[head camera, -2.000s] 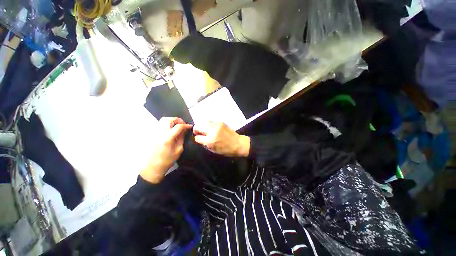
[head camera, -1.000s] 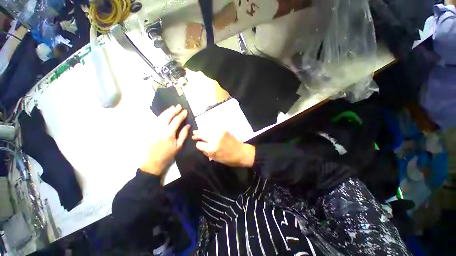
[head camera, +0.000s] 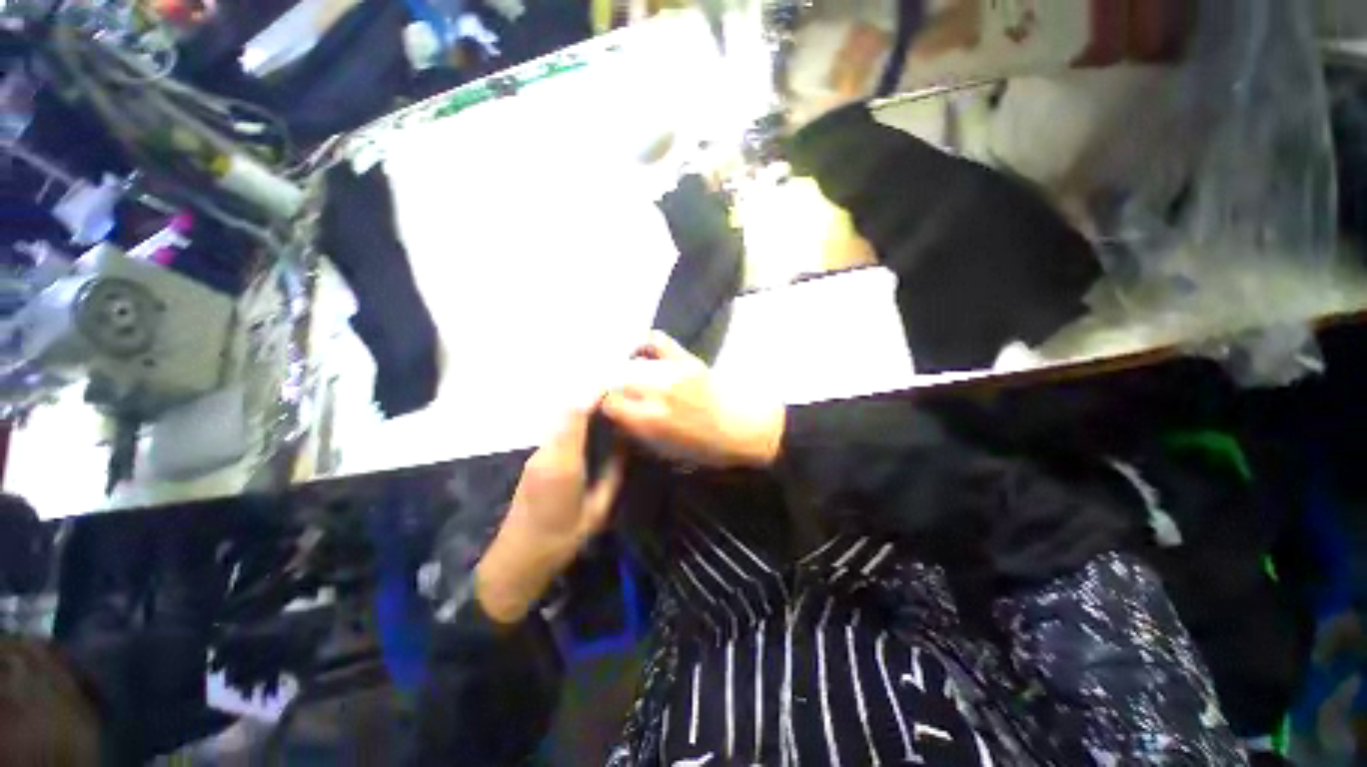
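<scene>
A black fabric strip (head camera: 699, 270) runs from the presser foot area (head camera: 730, 158) down to my hands at the table's front edge. My right hand (head camera: 693, 408) grips its near end. My left hand (head camera: 558, 502) is just below and left of it, blurred, closed around a dark part of the fabric. The fingertips of both hands are close together and partly hide the fabric. The needle area is washed out by bright light.
Wider black cut pieces (head camera: 960, 240) lie right of the needle. A narrow black piece (head camera: 378, 285) lies on the white table's (head camera: 517, 285) left part. A clear plastic bag (head camera: 1267, 180) hangs at the right. Another machine (head camera: 128, 322) stands far left.
The view has turned, so the table sits further right and higher. My left hand has left its flat place on the strip and moved down past the table edge, closing on fabric.
</scene>
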